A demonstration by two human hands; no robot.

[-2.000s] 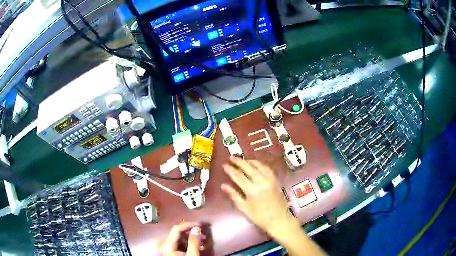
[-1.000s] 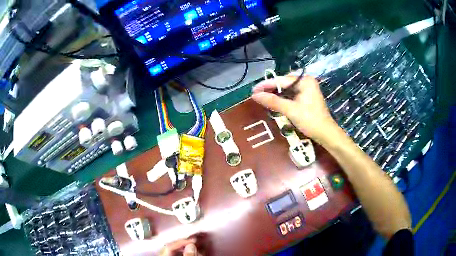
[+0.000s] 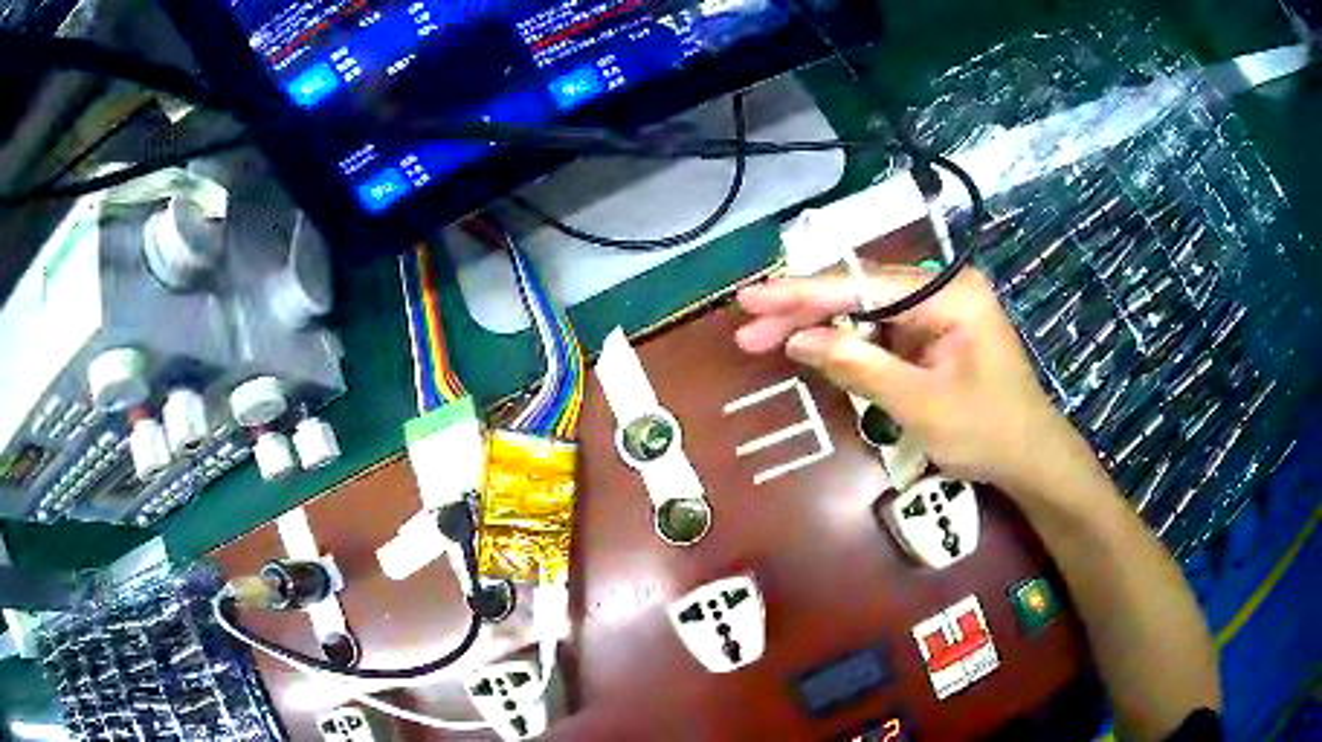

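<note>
My right hand [image 3: 942, 377] is at the rear right of the reddish-brown fixture box [image 3: 602, 623], over the round sockets there. Its thumb and fingers are around the end of a looped black lead [image 3: 963, 239] and a small white piece at its tip. The fingers hide the rear socket below. A second round socket [image 3: 880, 423] shows partly beneath the hand, behind a white AC socket [image 3: 938, 519]. My left hand is out of the picture.
Blister trays of units stand left [image 3: 138, 660] and right [image 3: 1160, 341]. A yellow-taped adapter board [image 3: 528, 505] has coloured ribbon wires behind it. A white cable [image 3: 421, 716] loops at left. The monitor [image 3: 479, 102] and pale instruments [image 3: 160, 348] stand behind; black cables cross above.
My right hand has moved from the middle of the box to the rear right sockets and the black lead. My left hand has left the picture. The view has shifted closer.
</note>
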